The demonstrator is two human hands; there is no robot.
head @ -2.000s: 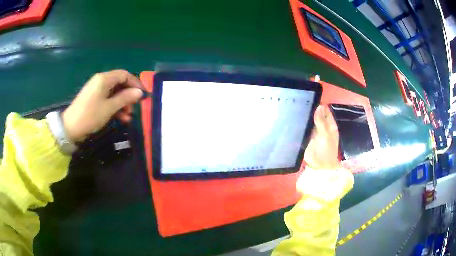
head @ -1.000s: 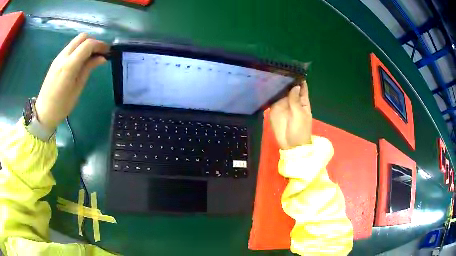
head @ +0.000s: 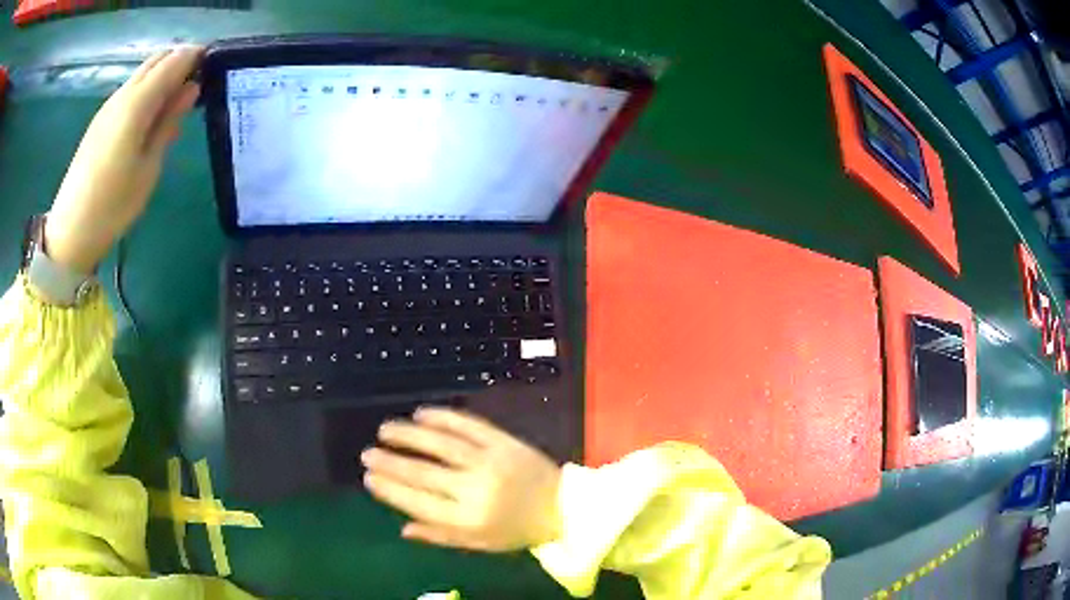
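The tablet (head: 387,152) stands tilted back behind the keyboard (head: 393,316), its lit screen showing a white window with a row of small icons. My left hand (head: 112,170) is at the tablet's upper left edge. Its fingertips meet the dark frame, and whether they pinch anything is too blurred to tell. My right hand (head: 464,481) is empty, fingers slightly apart, over the touchpad (head: 352,434) and covering much of it. A small white label (head: 537,348) is on the keyboard's right side.
An empty orange-red foam pad (head: 727,352) lies right of the keyboard. Farther right, waiting tablets (head: 939,375) lie on other pads. Crossed yellow tape (head: 205,511) is on the green bench at lower left, with a thin black cable (head: 121,287) above it.
The tablet has gone from above the foam pad to standing behind the keyboard. My right hand has let go of its right edge and moved down to the touchpad. The view has shifted.
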